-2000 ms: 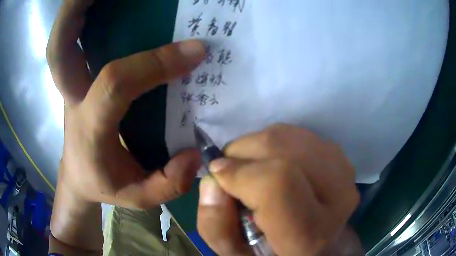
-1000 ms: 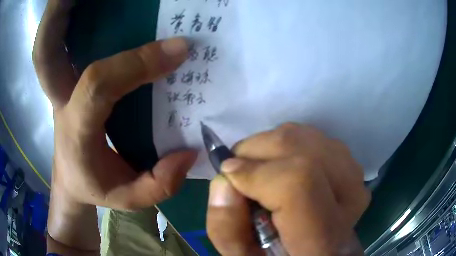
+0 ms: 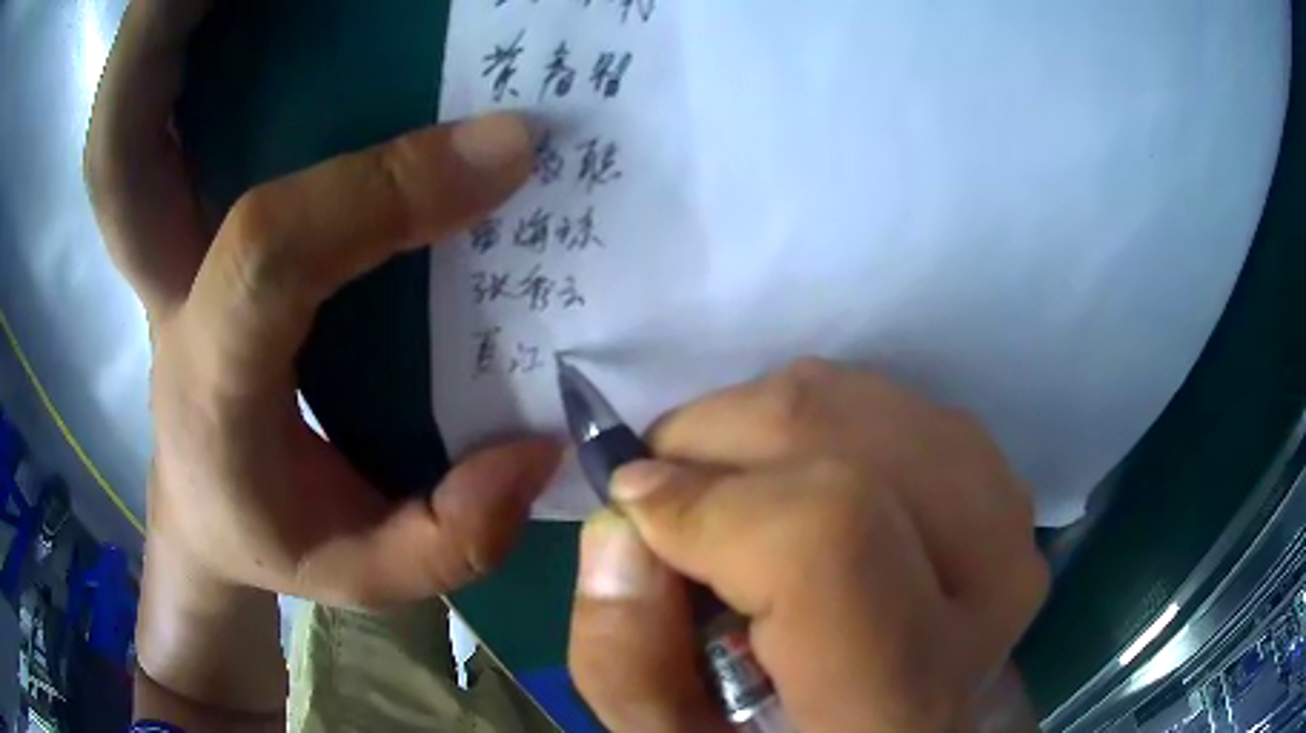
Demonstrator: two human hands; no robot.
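Note:
A white sheet of paper (image 3: 917,215) lies on a dark green bench top (image 3: 380,272), with short handwritten lines down its left edge. My right hand (image 3: 831,559) holds a pen (image 3: 609,444) with a dark grip and a clear barrel. The pen tip touches the paper at the right end of the lowest line. My left hand (image 3: 287,387) rests at the paper's left edge, index fingertip over the start of one line and thumb near the lower edge. It grips nothing; its fingers are apart.
A yellow line (image 3: 65,415) curves over the pale floor at the left. Blue items (image 3: 86,602) stand at the lower left. Khaki cloth (image 3: 380,666) shows at the bottom. Metal rails (image 3: 1189,630) run along the lower right.
The paper and both hands sit further left in the picture than two seconds ago. The lowest line has gained strokes. Since one second ago, the pen tip has shifted slightly left.

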